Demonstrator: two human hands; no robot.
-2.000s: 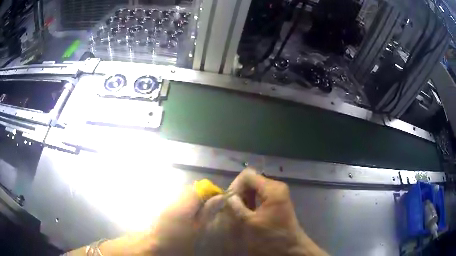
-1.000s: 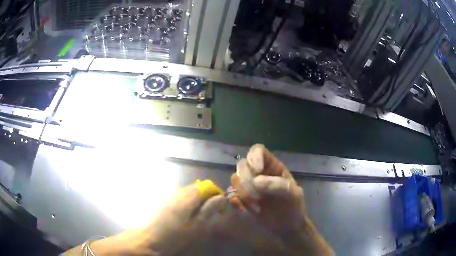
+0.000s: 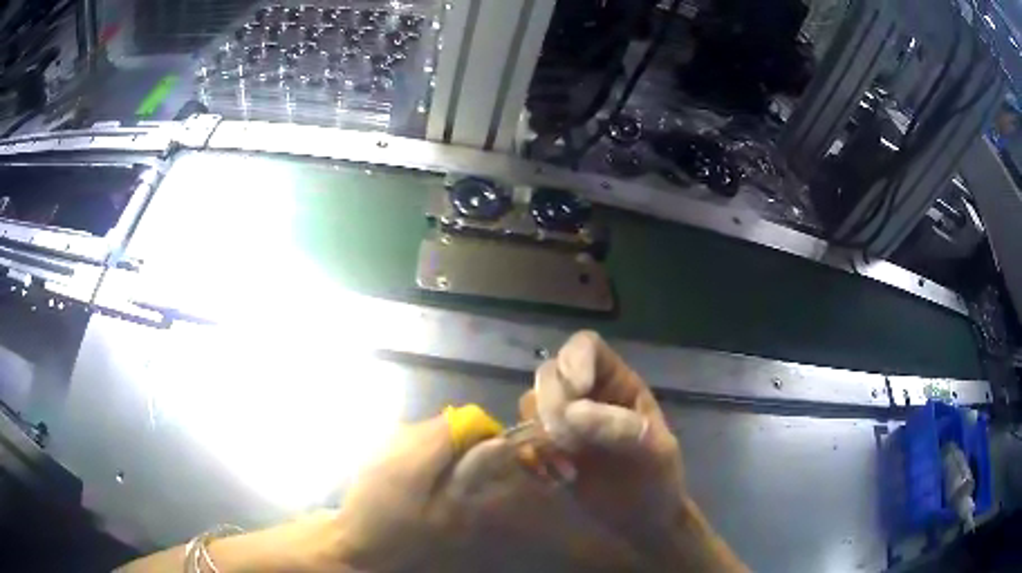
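My left hand, with a yellow finger cot, and my right hand, with pale finger cots, meet at the lower middle above the bench. A small thin shiny thing is pinched between their fingertips; it is too small and blurred to name. Beyond the hands, a carrier plate lies on the green conveyor belt. Two glossy black round lens assemblies, a left one and a right one, sit along its far edge.
The near conveyor rail runs between hands and belt. A blue bin with a whitish bottle-like object stands at the right. Behind the far rail are an aluminium post and a parts tray. Strong glare covers the left bench.
The carrier plate with its two lens assemblies has moved right along the belt, out of the glare. My right fingers have lifted and curled; both hands stay together around the small thing.
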